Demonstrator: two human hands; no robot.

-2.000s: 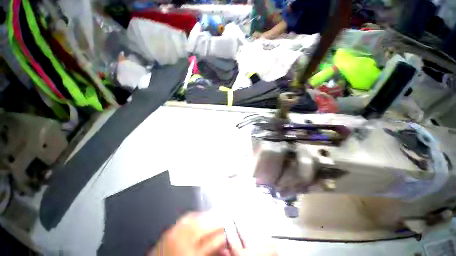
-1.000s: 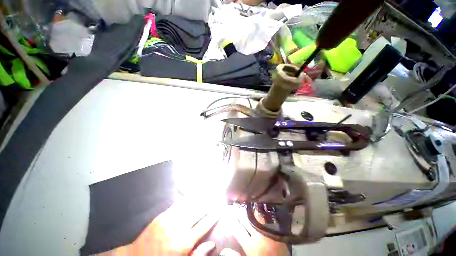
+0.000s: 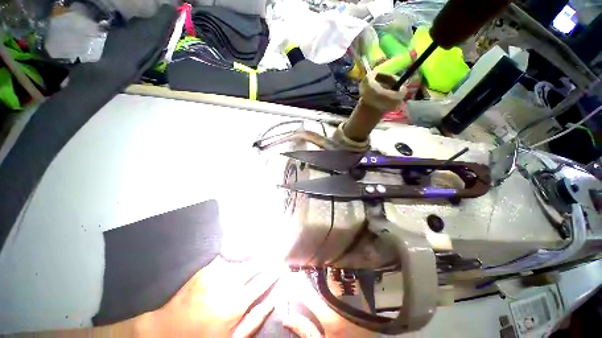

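A dark grey panel (image 3: 155, 261) lies on the white table left of the needle area. My left hand (image 3: 211, 297) is at the bottom centre, over the panel's lower right edge and holding it, with its fingertips washed out by glare. My right hand (image 3: 320, 317) is beside it, below the cream machine head (image 3: 330, 231), partly behind the curved guard (image 3: 422, 284) and cut off by the lower edge. Its grip is unclear. Some dark cloth (image 3: 270, 327) shows between the hands. Lamp glare hides the needle and presser foot.
Thread snips (image 3: 389, 178) lie on the machine head. A tool with a brown handle (image 3: 465, 20) stands in a tan holder (image 3: 366, 112). A long dark grey strip (image 3: 59, 125) lies along the left table edge. A tied dark bundle (image 3: 211, 80) and neon yellow-green items (image 3: 439, 66) are behind the table.
The view has moved closer to the machine head. My hands have come together by the needle area, my right hand now showing more clearly. The panel has shifted slightly left in view.
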